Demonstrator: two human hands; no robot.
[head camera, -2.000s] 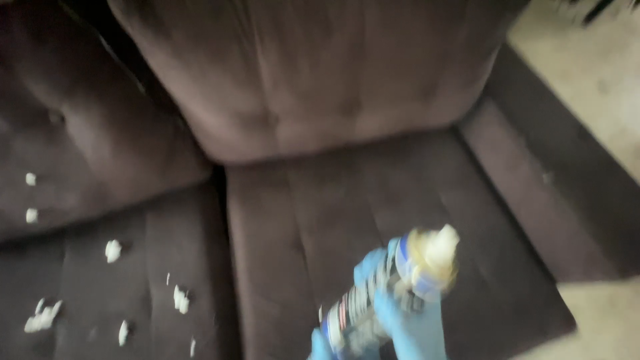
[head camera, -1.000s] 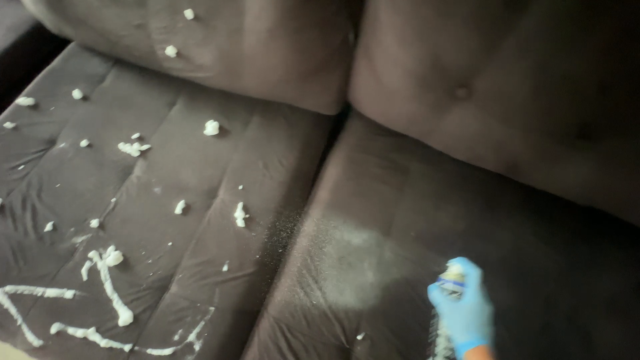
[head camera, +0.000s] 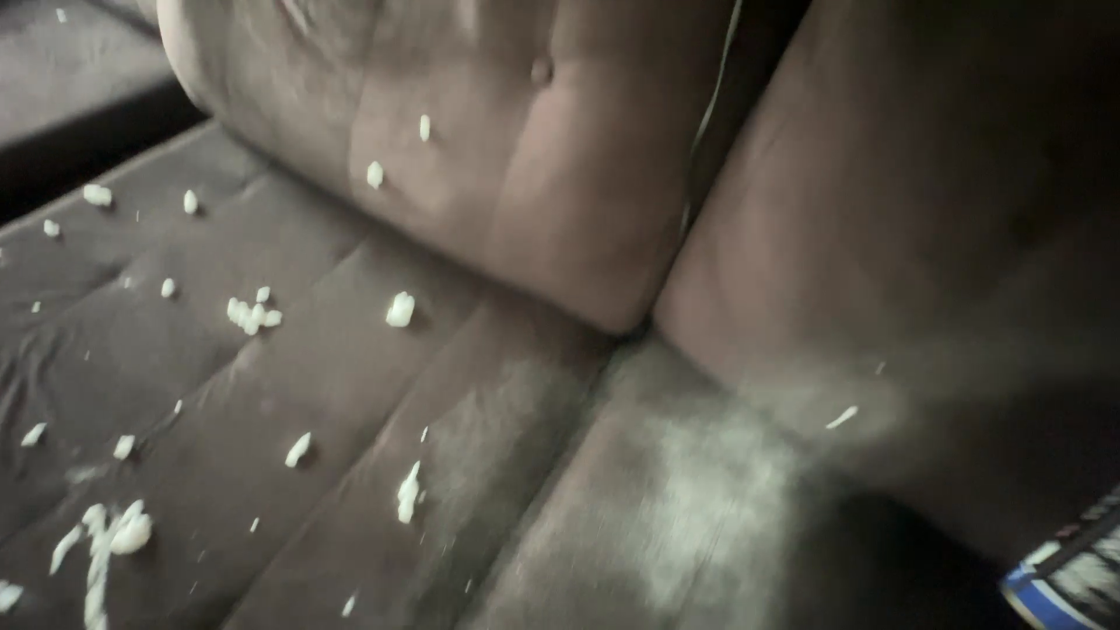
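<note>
Part of a printed spray can (head camera: 1072, 560) with a blue band enters at the lower right edge; whatever holds it is outside the frame. Neither my left hand nor my right hand shows. A pale, whitish patch of spray (head camera: 717, 499) covers the right seat cushion near the can. White foam blobs (head camera: 401, 310) dot the dark brown left seat cushion (head camera: 315, 385), with a thicker foam string (head camera: 98, 569) at the lower left. Two small blobs cling to the tufted back cushion (head camera: 595, 192).
A second back cushion (head camera: 910, 175) rises at the right, with a dark gap and a thin light cord or thread (head camera: 719, 79) between the two. The sofa's arm or another section (head camera: 70, 79) stands at the upper left.
The pale patch on the right seat has grown and whitened since one second ago. The blue-gloved hand seen on the can earlier is out of view. The view has shifted.
</note>
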